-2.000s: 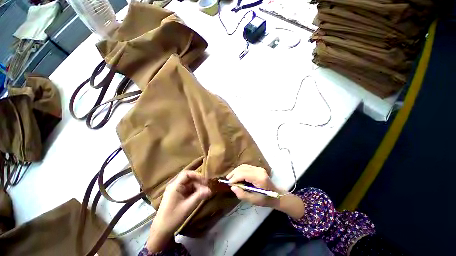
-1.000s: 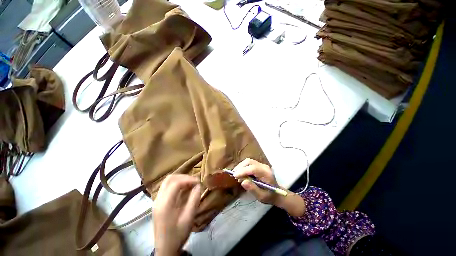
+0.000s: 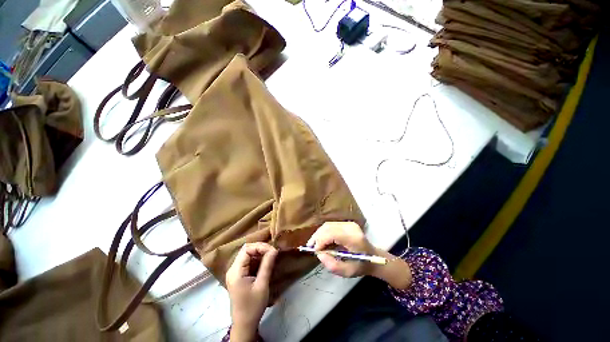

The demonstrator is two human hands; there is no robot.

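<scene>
A tan-brown bag body [image 3: 227, 153] lies on the white table with dark-brown straps at its left. My right hand [image 3: 344, 247] holds a slim white and dark pen-shaped tool [image 3: 353, 255] like a pencil, its tip pointing left at the bag's near edge. My left hand [image 3: 253, 280] pinches the bag's edge between thumb and fingertips, just left of the tool tip. A reddish-brown patch of the bag shows between the hands. What exactly the tip touches is too small to tell.
A thin cord [image 3: 381, 175] loops over the white table [image 3: 334, 133] towards my right sleeve. More brown bags lie behind [image 3: 207, 47], at left [image 3: 40, 140] and near left [image 3: 73, 300]. A tall brown stack [image 3: 508, 60] and black block [image 3: 353, 27] are at the back.
My left hand has come from a blurred, raised position down to the bag's edge. The tool has shifted slightly and lies flatter. The view has moved a little.
</scene>
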